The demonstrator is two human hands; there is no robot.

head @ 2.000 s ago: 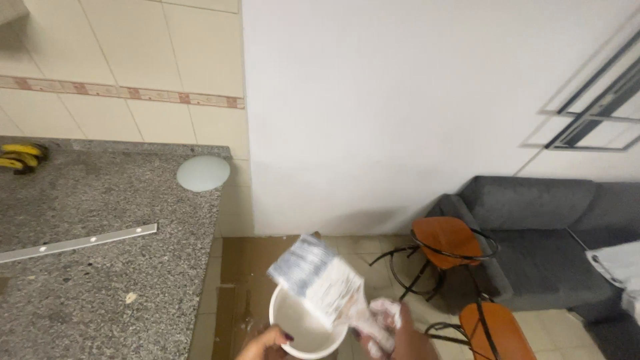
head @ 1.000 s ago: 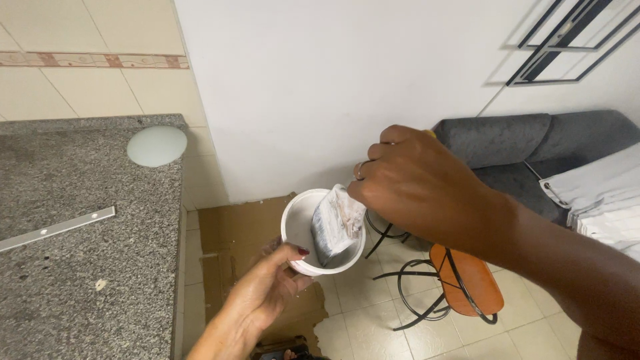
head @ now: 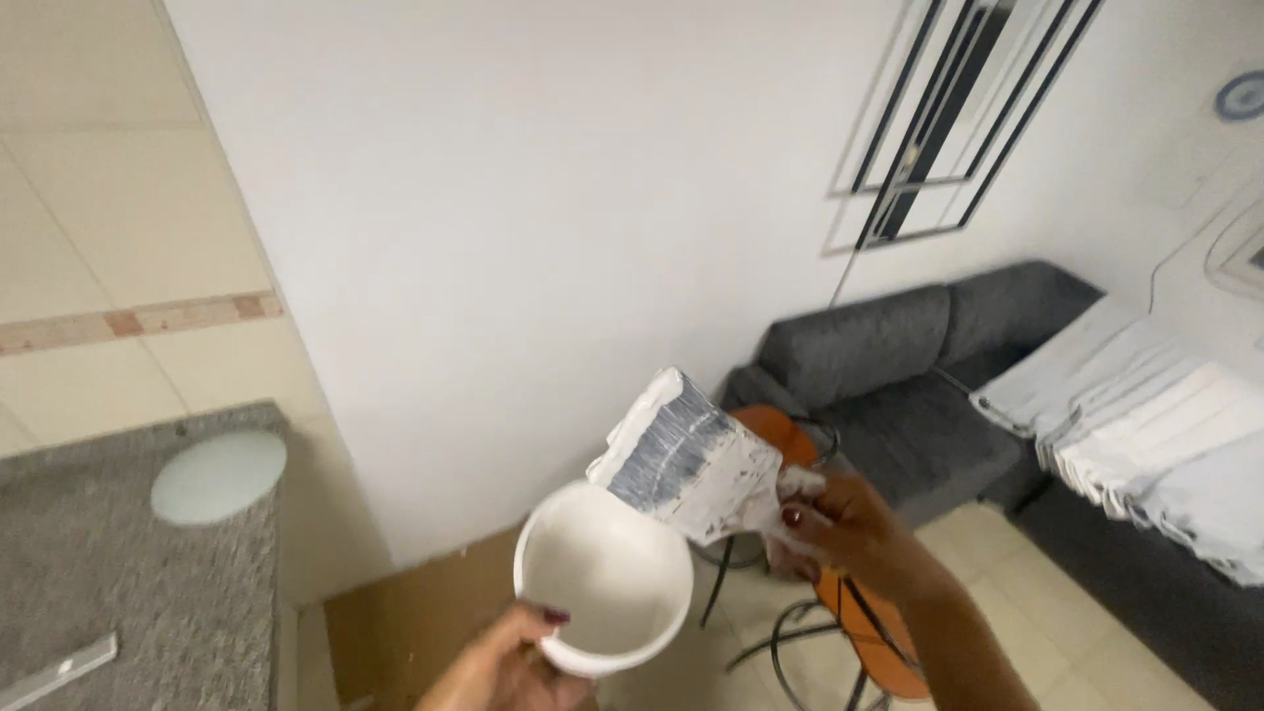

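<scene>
My left hand (head: 523,657) holds a round white plastic tub (head: 604,578) by its rim, thumb over the edge, at the lower middle of the view. White paint shows inside the tub. A wide paintbrush (head: 681,454) is in my right hand (head: 839,533), gripped at its paint-smeared handle. Its grey bristles carry white paint along the tip and point up and to the left, above the tub's upper right rim. Behind both stands a white wall (head: 513,247).
A granite counter (head: 178,592) with a frosted glass disc (head: 219,478) and a metal strip (head: 59,676) is at left. Brown cardboard (head: 425,612) covers floor by the wall. Orange-seated stools (head: 874,632) and a grey sofa (head: 889,395) with white curtain fabric (head: 1145,425) are at right.
The brush has come out of the tub, where it was one second ago, and is now above its rim. My right hand has moved lower, to the tub's right. The view has shifted right.
</scene>
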